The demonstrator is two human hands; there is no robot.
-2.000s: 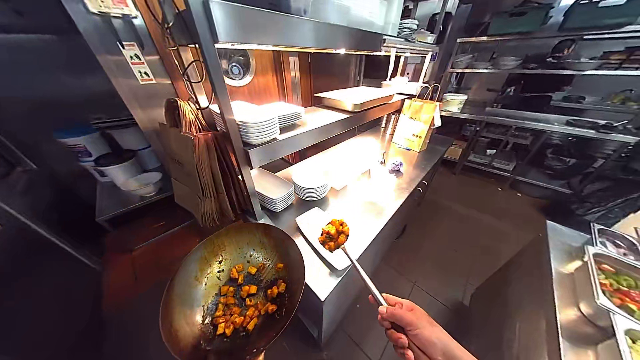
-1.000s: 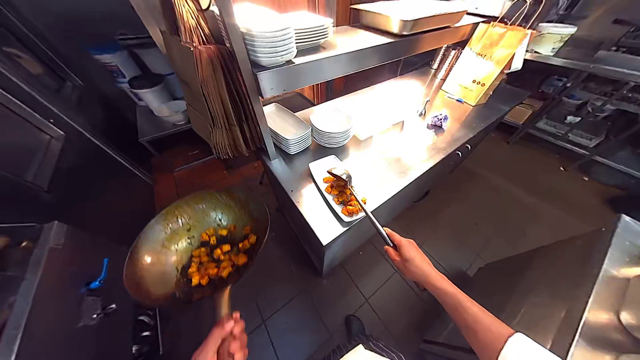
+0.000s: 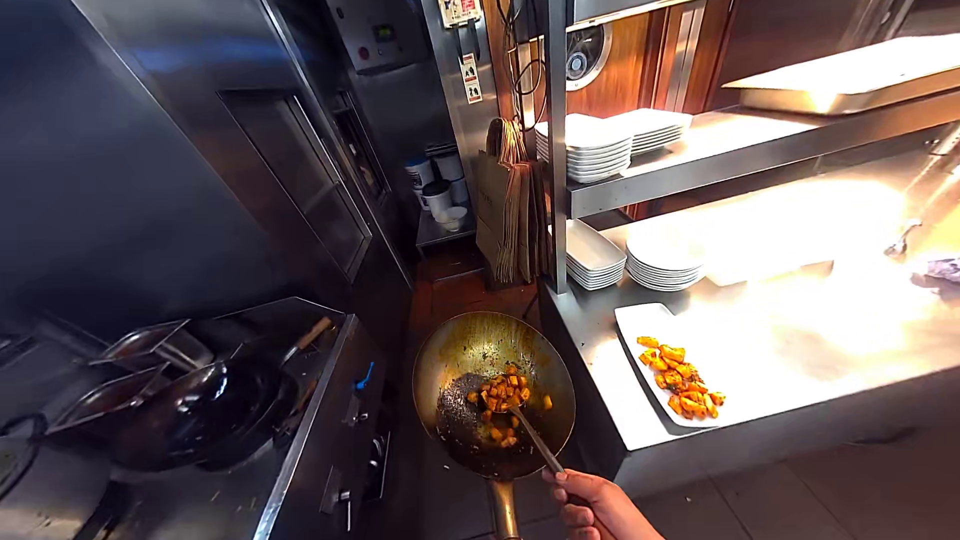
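Note:
My right hand (image 3: pixel 592 502) grips the handle of a metal ladle (image 3: pixel 536 435), whose bowl lies among browned, diced food (image 3: pixel 506 390) inside a wok (image 3: pixel 480 341). The wok's metal handle (image 3: pixel 503 510) runs down to the bottom edge of the view; my left hand does not show there. To the right, a white rectangular plate (image 3: pixel 637 319) rests on the steel counter (image 3: pixel 592 330), bearing a row of orange-brown food pieces (image 3: pixel 682 379).
Stacked white plates (image 3: pixel 664 262) and rectangular dishes (image 3: pixel 592 247) stand behind the plate, with more plates (image 3: pixel 596 146) on the shelf above. Paper bags (image 3: pixel 510 210) hang beside the shelf post. At left, a dark wok (image 3: pixel 202 412) sits on the stove. Tubs (image 3: pixel 436 196) stand farther back.
The ladle has moved from the plate into the wok. Food lies on the plate, which looked bare beneath the loaded ladle two seconds ago. The view has swung left.

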